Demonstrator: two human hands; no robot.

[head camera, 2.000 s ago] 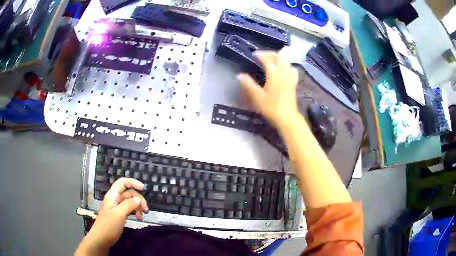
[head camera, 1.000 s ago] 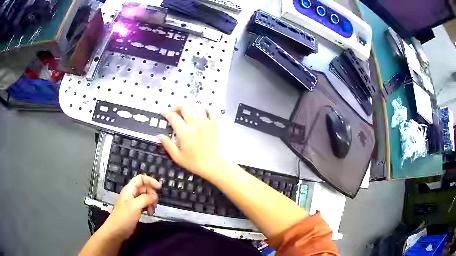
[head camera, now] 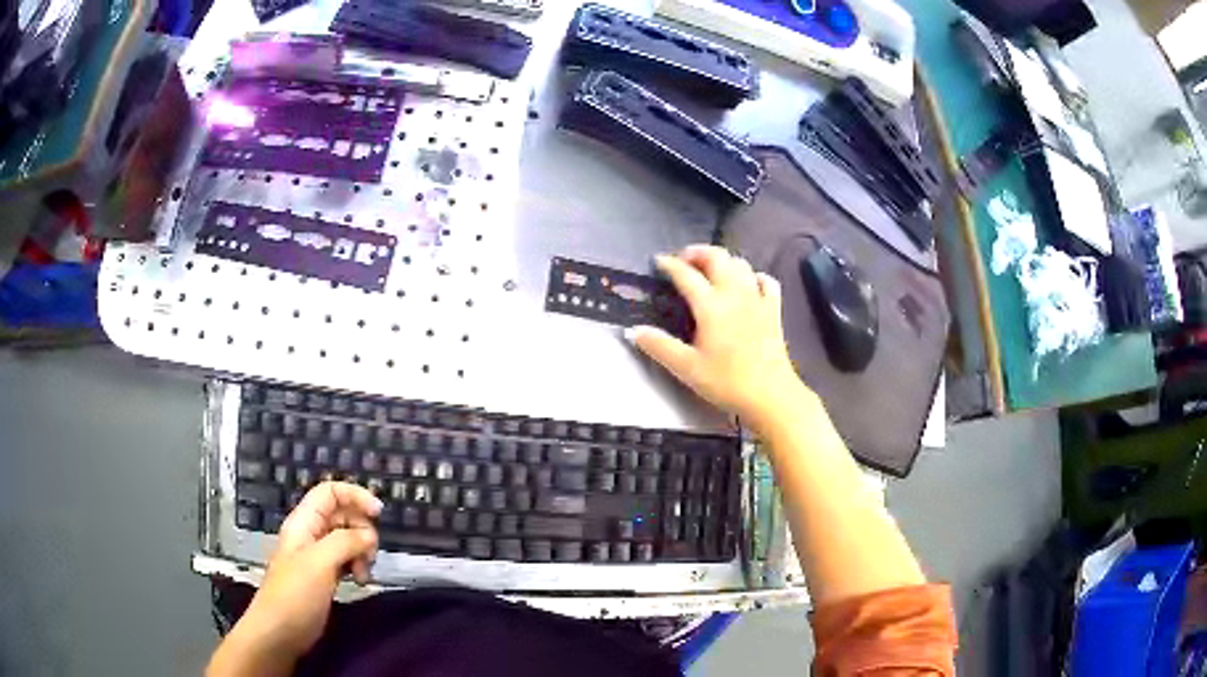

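A thin black I/O panel plate [head camera: 596, 292] lies on the smooth grey top, left of the mouse pad. My right hand [head camera: 721, 324] is on its right end, thumb and fingers at its two long edges, covering that end. A second plate [head camera: 298, 247] lies flat on the perforated table [head camera: 437, 311]. A third plate [head camera: 307, 130] lies just beyond it in the fixture at the upper left, under a pink-purple glow. My left hand [head camera: 322, 545] hovers over the keyboard's lower left part, fingers curled and holding nothing.
The keyboard [head camera: 490, 479] runs along the front edge. Stacked plates [head camera: 669, 132] stand beyond the grey top, more [head camera: 867, 152] beyond the mouse pad [head camera: 880, 397]. The mouse [head camera: 841, 307] lies on the pad. A white box with blue panel [head camera: 880, 60] is at the top. Green-topped benches flank both sides.
My right hand has moved right from the plate near the keyboard to the plate beside the mouse pad. The left-hand plate now lies farther up, close to the fixture. My left hand stays over the keyboard.
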